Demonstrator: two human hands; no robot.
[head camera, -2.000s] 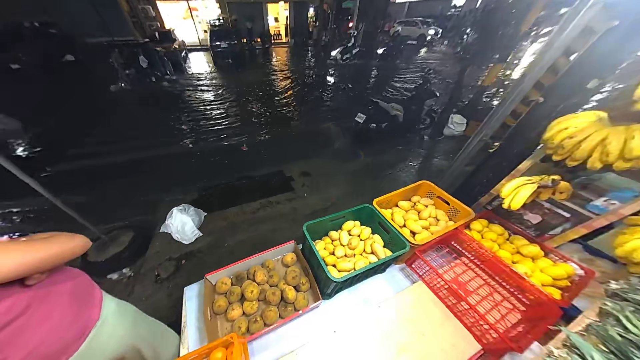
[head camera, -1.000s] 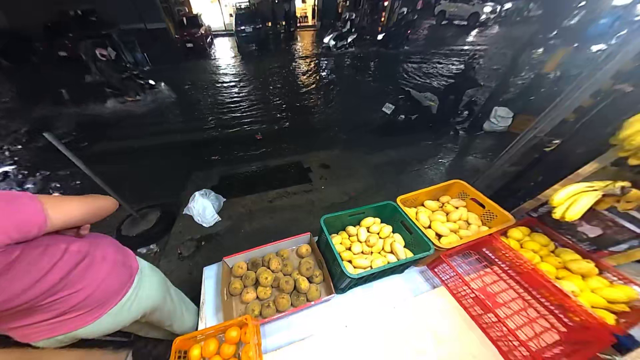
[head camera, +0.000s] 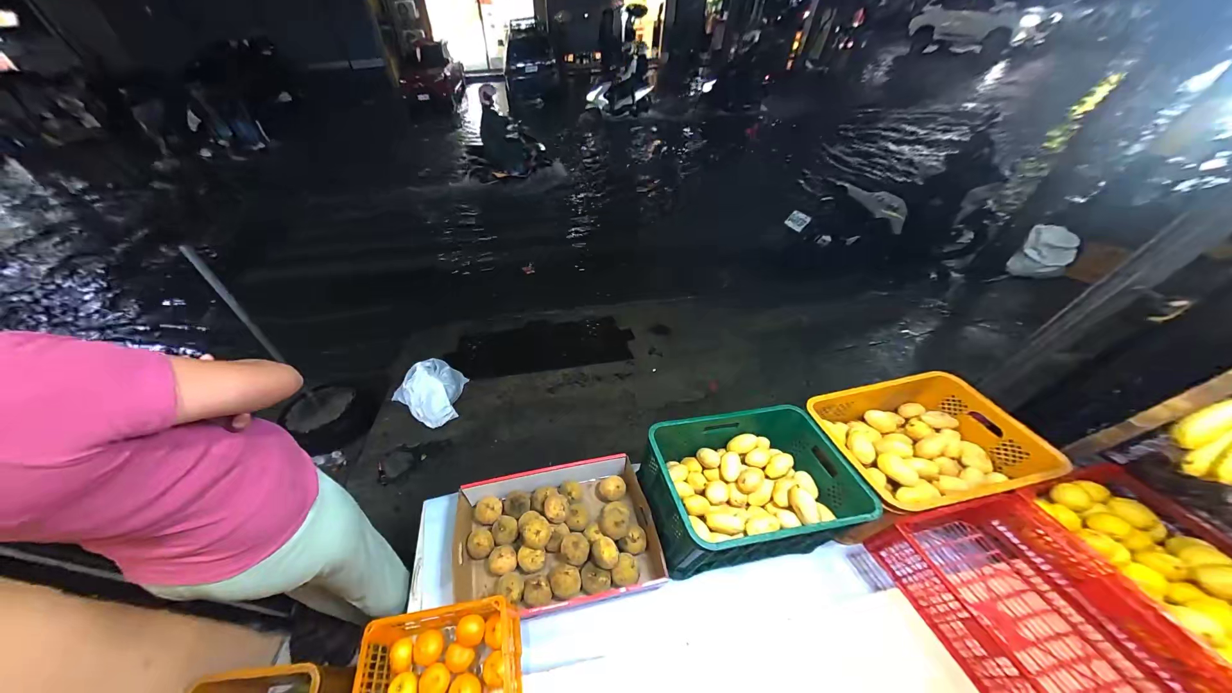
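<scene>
Neither of my hands shows in the head view. A fruit stall spreads below me, its white tabletop (head camera: 712, 626) bearing a cardboard box (head camera: 659, 539) of round brown fruit (head camera: 574, 549). To the right of it, a green plastic crate (head camera: 674, 553) and a yellow-orange crate (head camera: 1035, 462) hold yellow mangoes (head camera: 751, 486). At the lower left, an orange basket (head camera: 510, 626) contains orange citrus fruit (head camera: 433, 679). A red plastic crate (head camera: 1001, 597) stands by another red crate of yellow fruit (head camera: 1136, 539) at the right.
A person in a pink shirt (head camera: 164, 462) stands at the left with bent arms. Beyond lies a dark, flooded street (head camera: 577, 212) with a motorcycle rider (head camera: 500, 140) and parked cars. A white plastic bag (head camera: 430, 392) lies on the wet pavement. Bananas (head camera: 1203, 438) are at the right edge.
The view has swung left, bringing more of the person in pink and the orange citrus basket into sight. A motorcycle rider now shows on the flooded street near the parked cars.
</scene>
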